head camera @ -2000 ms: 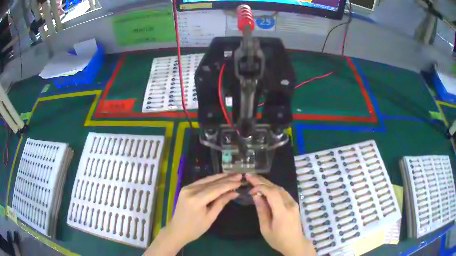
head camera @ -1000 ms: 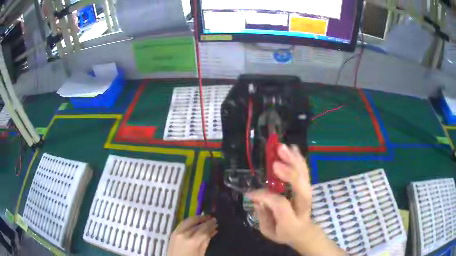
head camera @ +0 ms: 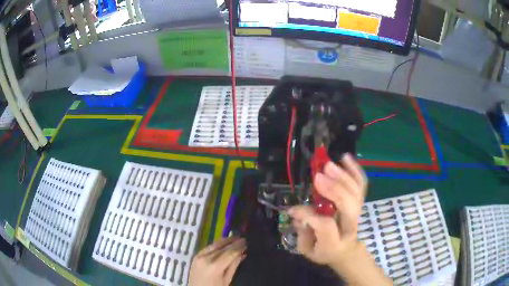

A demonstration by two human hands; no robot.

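Observation:
The black test fixture (head camera: 307,117) stands at centre. Its red clamp handle (head camera: 322,181) points down toward me. My right hand (head camera: 329,215) is on the handle, with its thumb low near the pressure head and its fingers on the handle's right side. The round silver nest (head camera: 288,239) shows partly, left of my right hand. My left hand (head camera: 219,262) rests at the left edge of the black base, fingers bent and together. Whether it holds something is hidden.
White trays of dark parts lie at left (head camera: 153,220), right (head camera: 407,237) and behind the fixture (head camera: 229,117). Tray stacks stand far left (head camera: 61,212) and far right (head camera: 488,243). A blue bin (head camera: 120,95) is rear left. A red wire (head camera: 234,100) hangs behind. The monitor (head camera: 329,22) is at the rear.
Both hands have left the nest. The upright red handle has come down, with my right hand on it. My left hand has moved to the base's left edge. The view has shifted.

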